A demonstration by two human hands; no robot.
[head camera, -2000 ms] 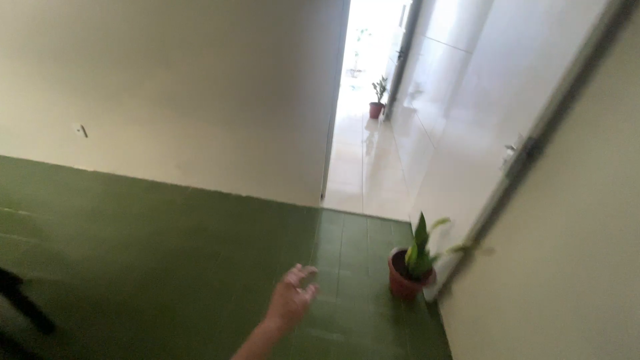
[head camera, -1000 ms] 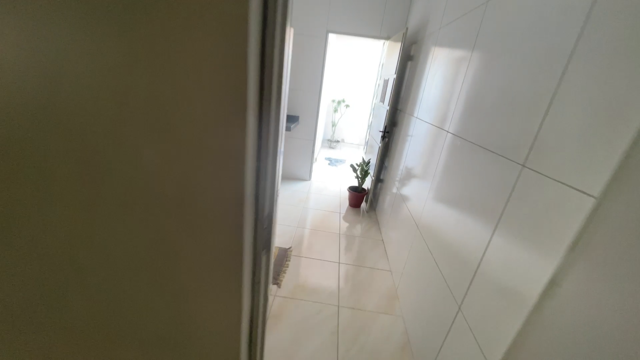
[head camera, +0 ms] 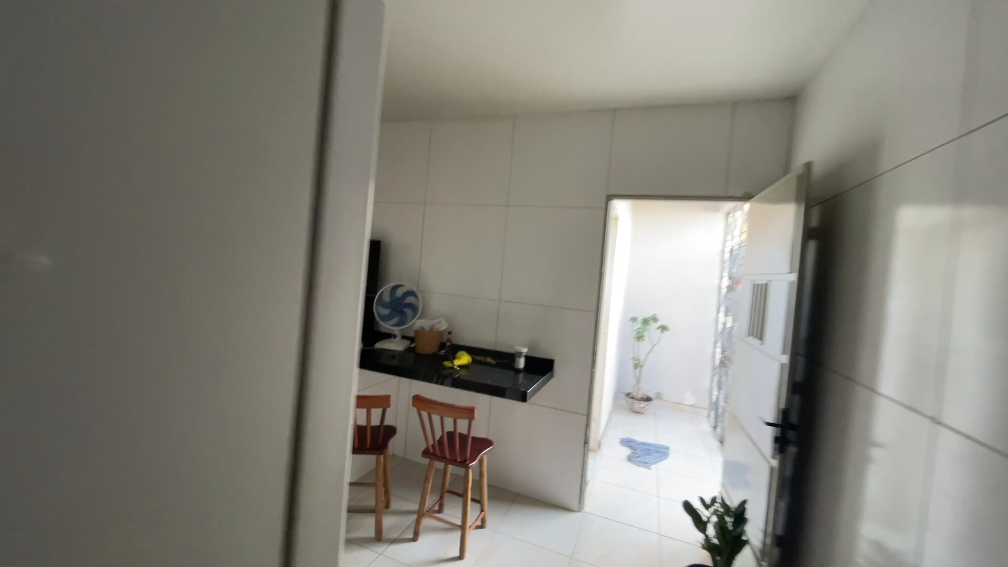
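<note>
Neither my left hand nor my right hand shows in the head view. A black stone counter (head camera: pixel 472 379) juts from the white tiled wall. On it stand a small fan with blue blades (head camera: pixel 398 306), a brown container (head camera: pixel 428 340), a yellow object (head camera: pixel 458 360) and a small jar (head camera: pixel 520 358). Two wooden bar stools with dark red seats, one of them in full view (head camera: pixel 458 449), stand below the counter.
A pale wall or door edge (head camera: pixel 354 283) blocks the left side. Ahead right, an open white door (head camera: pixel 760 339) stands beside a bright doorway. Through it are a blue cloth (head camera: pixel 646 452) on the floor and a potted plant (head camera: pixel 646 354). Another plant (head camera: pixel 718 528) is at the bottom.
The view has moved forward from the green floor and past the door frame, and has tilted up. A hand seen two seconds ago is out of view. The counter and stools now show.
</note>
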